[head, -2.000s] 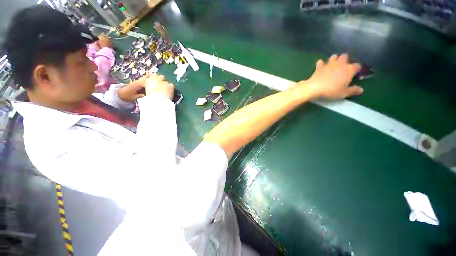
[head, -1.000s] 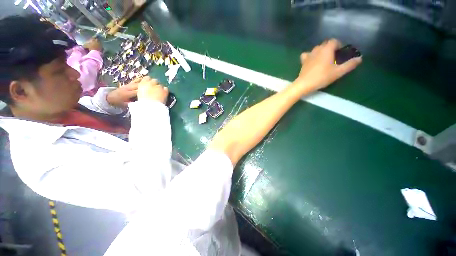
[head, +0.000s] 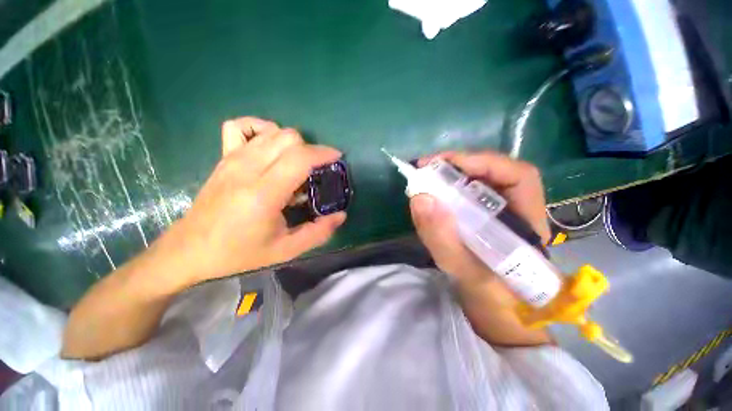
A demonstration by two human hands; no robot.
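My left hand (head: pixel 257 193) holds a smartwatch housing (head: pixel 329 189) upright between thumb and forefinger. Its dark square face and shiny rim face right, toward the syringe. My right hand (head: pixel 481 233) is wrapped round a translucent white glue syringe (head: pixel 498 229) with a printed label. The thin pale needle (head: pixel 388 153) points up and left, a short way right of the housing and apart from it. A yellow-orange adapter cap (head: pixel 566 301) sits on the syringe's rear. A clear clip-like block lies along the barrel.
A blue dispenser (head: pixel 610 88) with a round gauge and clear tube (head: pixel 534 108) stands at upper right. A white tissue (head: pixel 437 12) lies at the top. Waiting watch units (head: pixel 20 172) sit at the far left edge. The green bench (head: pixel 353 88) ends in front of my body.
The view has swung from the neighbouring worker and the unit pile to my own bench area. One arm reached over a dark unit before; now both my hands show, with housing and syringe held.
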